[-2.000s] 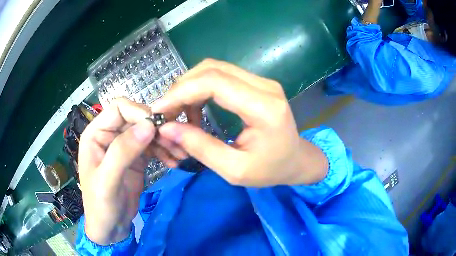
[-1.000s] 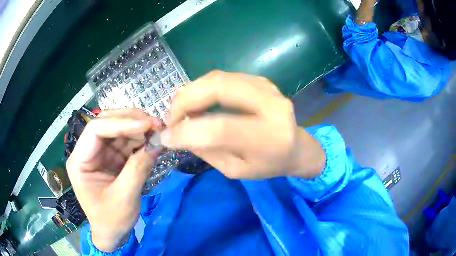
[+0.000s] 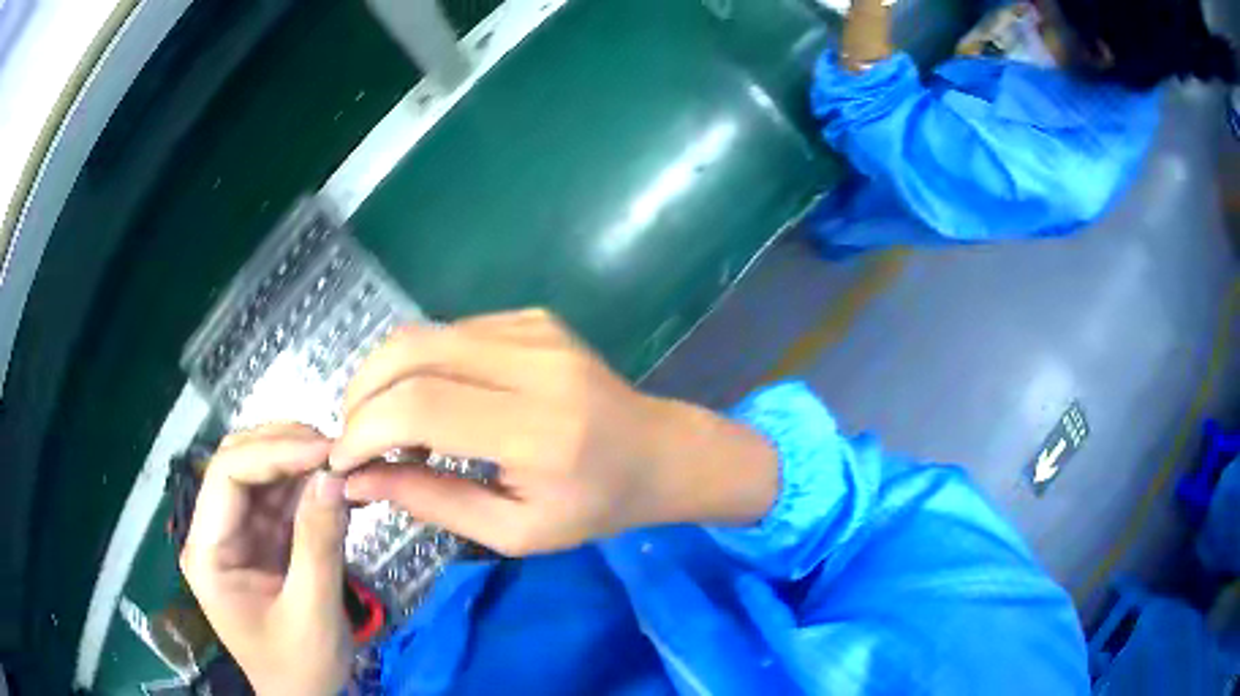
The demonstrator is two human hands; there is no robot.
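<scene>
My left hand (image 3: 279, 544) and my right hand (image 3: 510, 432) meet fingertip to fingertip over the clear blister tray (image 3: 293, 292). In the earlier frames they hold a small dark component; now the fingertips hide whatever is between them, so I cannot tell what they grip. The thumb and forefinger of each hand are pinched together. The tray lies on the green bench, with rows of pockets holding small dark parts. Both hands cover its middle.
The green bench (image 3: 544, 204) has a white edge strip. A person in a blue smock (image 3: 979, 150) is at the upper right. A red ring-shaped thing (image 3: 365, 612) shows beside my left hand. Dark items and a brown round thing lie at the lower left. A floor sign (image 3: 1063, 446) is at the right.
The view has shifted, so the tray sits lower and further left. Both hands appear lower and further left, still together. The small component seen two seconds ago is no longer visible.
</scene>
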